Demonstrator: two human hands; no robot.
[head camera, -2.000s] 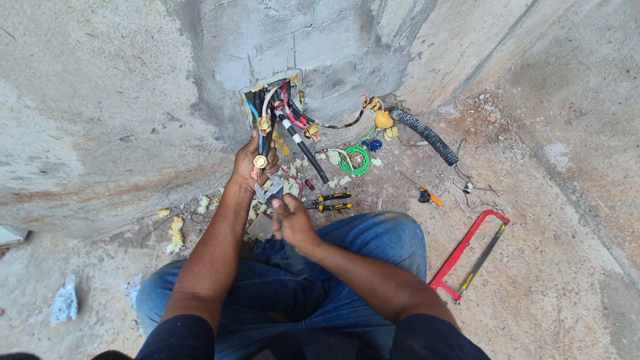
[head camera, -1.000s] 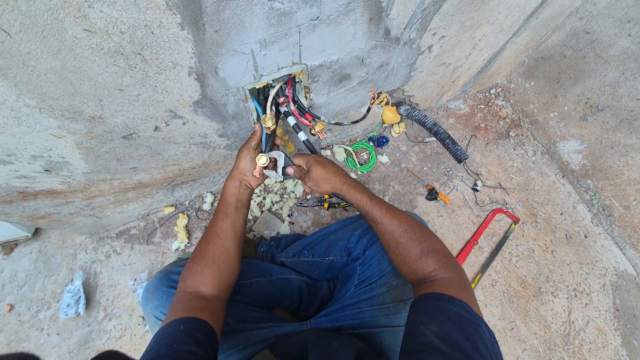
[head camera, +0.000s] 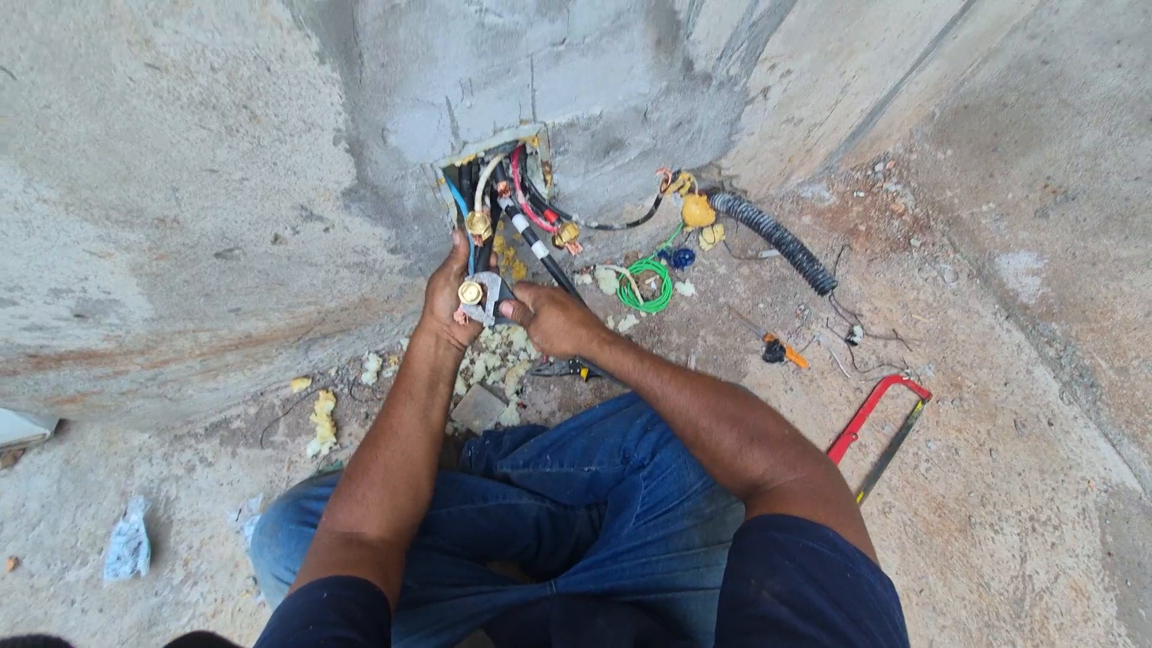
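My left hand (head camera: 447, 297) grips black cables (head camera: 484, 256) that come out of a wall box (head camera: 495, 142). A brass split-bolt connector (head camera: 470, 292) with copper strands sits at the cable end by my palm. My right hand (head camera: 555, 319) is closed on the dark handle of an adjustable wrench (head camera: 487, 299), whose grey jaws are at the connector. Just above, a second brass connector (head camera: 478, 225) is on the white cable. A third brass connector (head camera: 566, 237) hangs at the end of the red cable. A black cable with white bands (head camera: 538, 249) passes behind my right hand.
Pliers (head camera: 565, 368) lie behind my right forearm. On the floor to the right are a coil of green wire (head camera: 645, 286), corrugated conduit (head camera: 774, 238), an orange-handled tool (head camera: 785, 351) and a red hacksaw (head camera: 866, 419). Yellow foam scraps (head camera: 323, 423) lie at the left.
Two seconds ago my right hand was lower, near my lap, with the wrench jaws below the connector. It has moved up beside my left hand, and the jaws are now at the connector.
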